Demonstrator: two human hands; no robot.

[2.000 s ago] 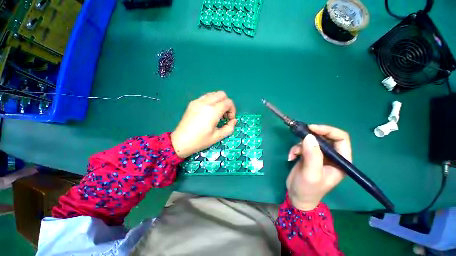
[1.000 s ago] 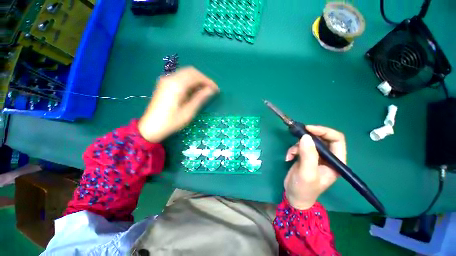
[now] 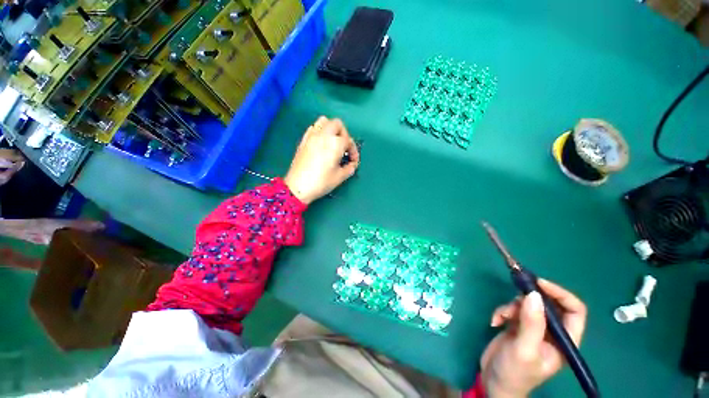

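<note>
My right hand [image 3: 532, 342] holds the soldering iron [image 3: 553, 322] like a pen, its metal tip up and left over the mat, right of the near PCB panel and not touching it. The green PCB panel [image 3: 398, 272] lies flat on the mat [image 3: 420, 186]. My left hand [image 3: 323, 159] is at the pile of small dark components [image 3: 356, 148], fingers curled together and mostly covering the pile. Whether a component is between the fingertips cannot be told. The solder wire [image 3: 260, 174] shows between the blue bin and my left wrist.
Blue bin [image 3: 256, 101] with yellow-brown boards at upper left. Black case [image 3: 357, 47] and second PCB panel [image 3: 451, 101] at the back. Solder reel or pot [image 3: 595, 151], fan [image 3: 670, 214] and white pieces [image 3: 637, 301] at right. Cardboard box [image 3: 93, 288] and another person's arm [image 3: 31, 232] at left.
The camera view has turned left, so bench things appear shifted right and down. My left hand has moved from the near panel to the component pile. My right hand still holds the iron.
</note>
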